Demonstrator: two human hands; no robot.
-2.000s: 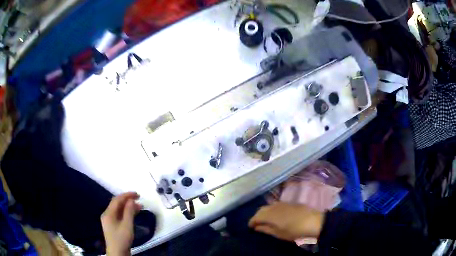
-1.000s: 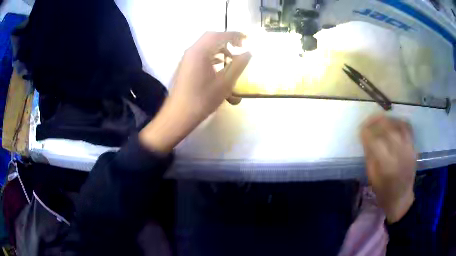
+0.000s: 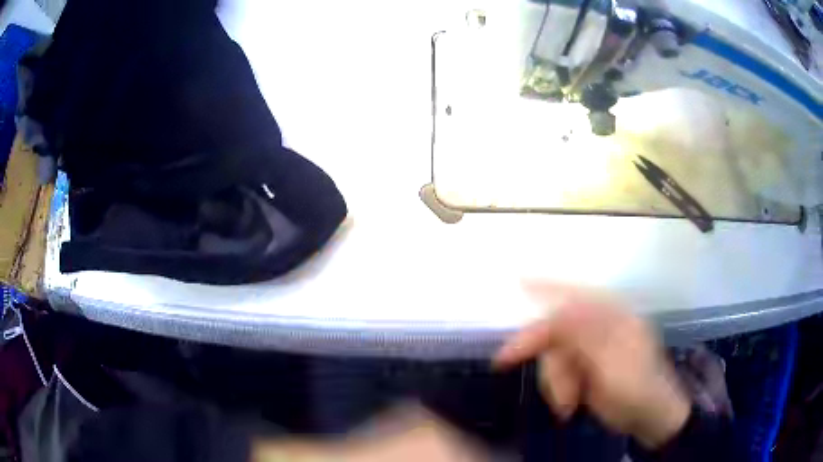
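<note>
My right hand (image 3: 600, 361) is blurred at the table's front edge, fingers spread towards the left; I see nothing held in it. My left hand (image 3: 370, 448) is a blurred shape cut off by the bottom edge; its fingers and any held thing cannot be made out. The sewing machine (image 3: 722, 86) stands at the upper right, its presser foot and needle area (image 3: 600, 113) above the bed plate. Dark thread snips (image 3: 675, 194) lie on the bed plate's front edge, points to the upper left. A black garment (image 3: 171, 117) with grey lining lies on the table at the left.
The white table (image 3: 361, 271) has a ruled tape (image 3: 271, 337) along its front edge. A cardboard-like brown piece (image 3: 24, 217) stands at the far left. Grey and maroon cloth with white cord (image 3: 77, 388) hangs at the lower left. Blue plastic (image 3: 778, 388) shows at the lower right.
The view has shifted from the machine's top to the bed. Since one second ago my left hand has left the needle area for the bottom edge, and my right hand has moved left and down.
</note>
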